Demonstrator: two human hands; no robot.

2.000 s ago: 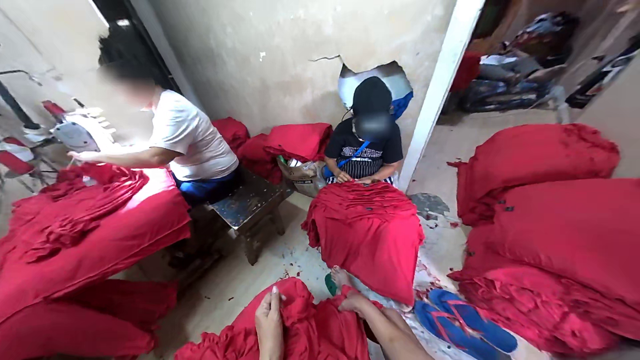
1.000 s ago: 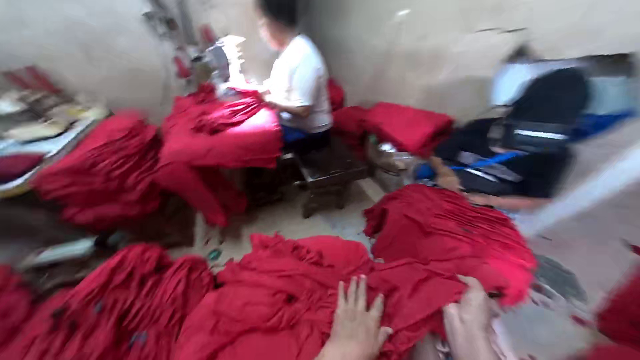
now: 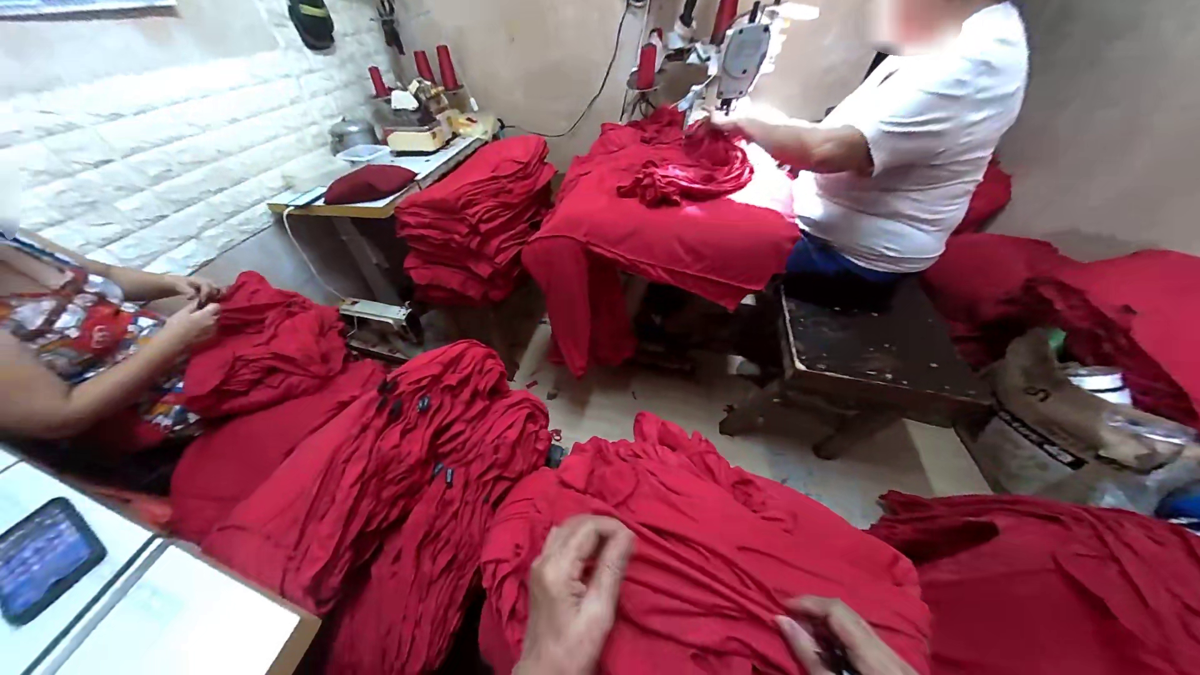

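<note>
A heap of red fabric pieces (image 3: 712, 525) lies directly before me. My left hand (image 3: 577, 586) rests over its left part with bent fingers, thumb and forefinger close together; whether cloth or thread is between them is unclear. My right hand (image 3: 844, 637), cut off by the bottom edge, is at the heap's lower right. Its fingers are around a small dark object (image 3: 830, 647), mostly hidden, of a kind I cannot tell. Left of the heap, a draped stack of red fabric (image 3: 441, 469) bears several small dark tags or clips. More red cloth (image 3: 1059, 581) lies at the right.
A person at left handles red cloth (image 3: 272, 328). Another, in a white shirt, works at a sewing machine (image 3: 745, 61), beside a dark wooden bench (image 3: 872, 347). A phone (image 3: 47, 558) lies on a white tabletop (image 3: 178, 609). A sack (image 3: 1031, 431) stands at right.
The view has swung left, bringing in the person at left and the phone. My left hand, spread flat on the fabric a second ago, now has its fingers bent.
</note>
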